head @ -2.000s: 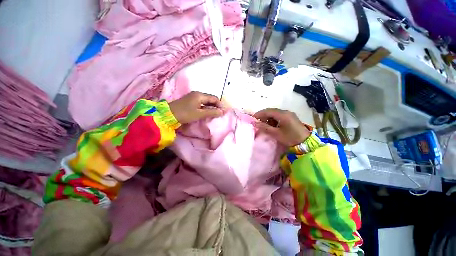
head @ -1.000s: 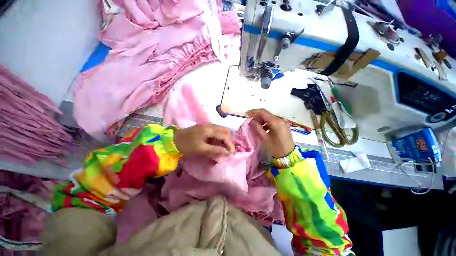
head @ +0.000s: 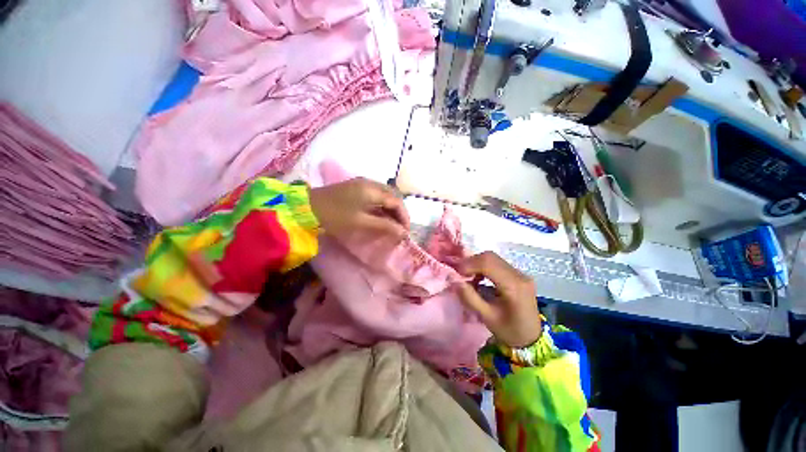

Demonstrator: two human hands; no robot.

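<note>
A light pink garment piece (head: 380, 296) lies over my lap and the table's front edge. Its gathered edge (head: 429, 265) is stretched between my hands. My left hand (head: 358, 209) pinches the cloth at the left end, near the table's edge. My right hand (head: 502, 296) pinches it at the right, a little lower. The thread snips (head: 523, 214), with orange-red and blue handles, lie on the table behind my right hand, touched by neither hand. The presser foot area (head: 478, 124) of the sewing machine is behind the hands, with no cloth from my hands under it.
Waiting pink ruffled pieces (head: 256, 106) lie left of the needle. Narrow pink strips (head: 53, 199) lie far left. Scissors (head: 594, 225) with olive-gold handles and a black clip (head: 558, 168) lie right of the needle. A small blue box (head: 744, 256) stands at the table's right end.
My right hand has moved down and right from the machine bed, drawing the gathered edge out towards the lap. My left hand has moved slightly up. The snips now show fully.
</note>
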